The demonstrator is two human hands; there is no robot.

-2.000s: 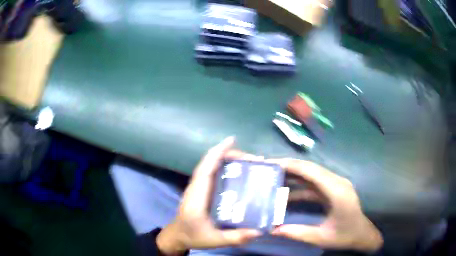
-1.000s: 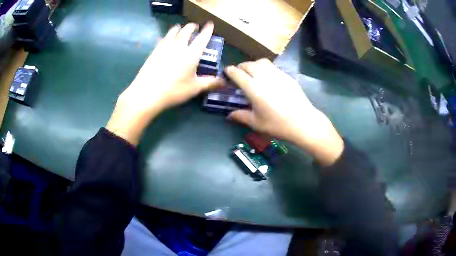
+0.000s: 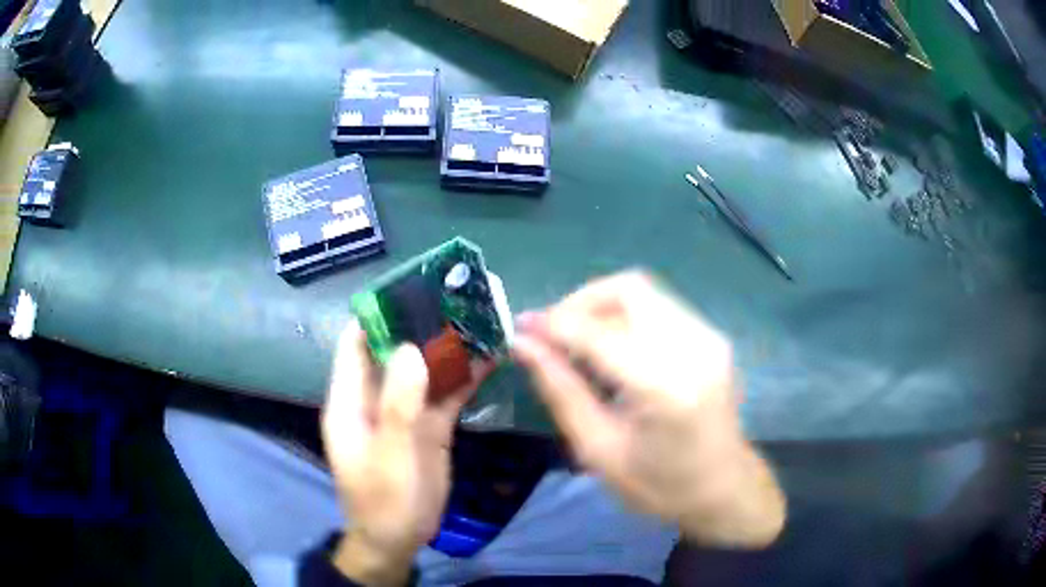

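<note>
My left hand (image 3: 390,441) holds a green circuit board assembly (image 3: 419,304) above the bench's front edge. The board has a brick-red block, a dark block, a bright green strip at its left and a white strip at its right. My right hand (image 3: 648,401), blurred, has its thumb and forefinger together at the white strip. I cannot tell whether a small part is between them. Three dark labelled housings lie behind the board: one at the left (image 3: 325,218), one at the back (image 3: 387,109) and one at the right (image 3: 497,142).
Tweezers (image 3: 740,224) lie at the right, with small scattered parts (image 3: 866,155) beyond. A cardboard tray (image 3: 533,29) stands at the back, another carton (image 3: 855,34) at the back right. Stacked modules (image 3: 57,57) and a single module (image 3: 46,184) are at the left edge.
The circuit board assembly is now off the bench and in my left hand. Both hands have left the housings and come back towards me. Three housings now lie separately.
</note>
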